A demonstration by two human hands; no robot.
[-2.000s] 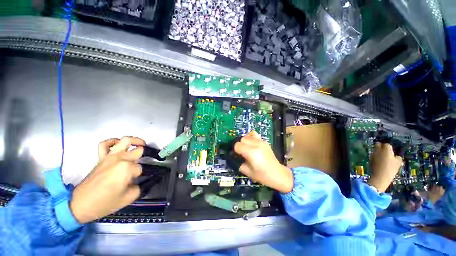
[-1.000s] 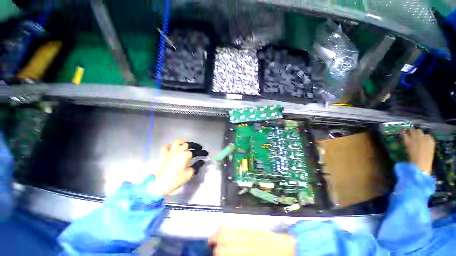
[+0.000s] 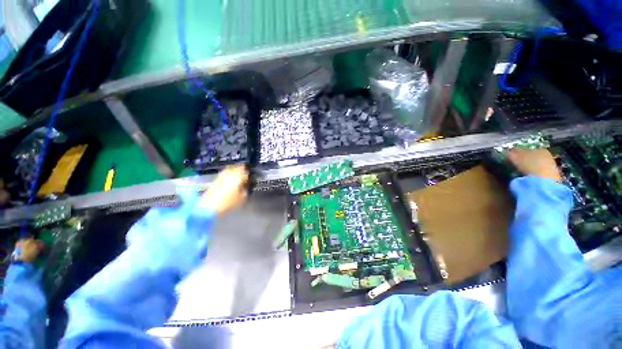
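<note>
My left hand (image 3: 228, 187) is blurred over the far conveyor rail, just in front of the left bin of dark grey blocks (image 3: 224, 133). Its fingertips are hidden, so whether it holds anything cannot be told. The green circuit board (image 3: 358, 225) lies in its black carrier (image 3: 298, 276) right of my left hand. A light green strip (image 3: 320, 176) lies along the board's far edge. Pale green clamps (image 3: 339, 280) show at the near edge. My right hand is out of view; only its blue sleeve (image 3: 426, 324) shows at the bottom edge.
A middle bin of white-silver parts (image 3: 288, 133) and a right bin of grey blocks (image 3: 349, 123) stand behind the rail. Crumpled plastic (image 3: 402, 88) lies beside them. A brown sheet (image 3: 464, 225) lies right of the carrier. Other workers' hands (image 3: 535, 163) show right and far left (image 3: 27, 249).
My left hand has moved from over the metal plate up to the far rail by the bins. My right hand has left the board and dropped out of view. The view has shifted.
</note>
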